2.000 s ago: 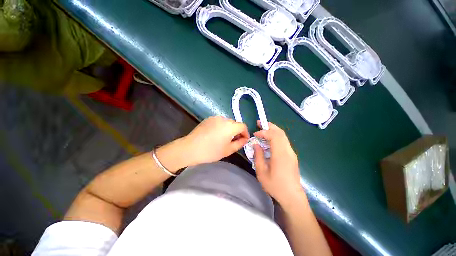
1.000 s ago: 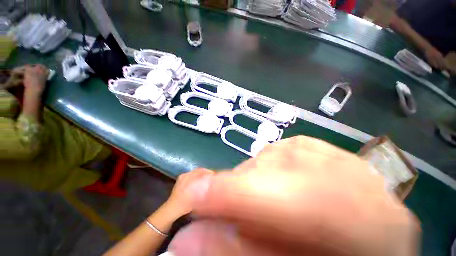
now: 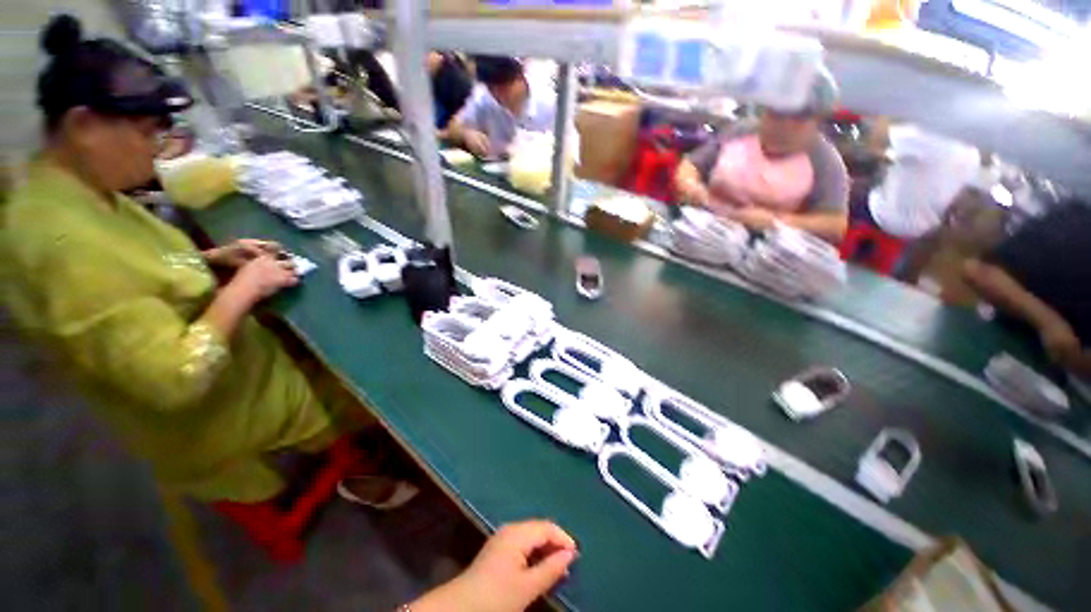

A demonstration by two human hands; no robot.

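My left hand is at the bottom centre, over the near edge of the green bench, its fingers curled together. I cannot tell whether anything is between the fingertips. My right hand is out of the picture. Laid-out white housing frames lie flat in slanted rows ahead of my left hand, their round discs towards the right. Thicker stacked frames stand just beyond them to the left.
The parts box is cut off at the bottom right. A black item stands by a metal post. Single line pieces lie beyond the white line. A person in green sits at the left; others sit across the bench.
The view has swung up and out over the line. My right hand, large and blurred in front of the camera one second ago, has left the picture. The housing earlier between my hands is not visible.
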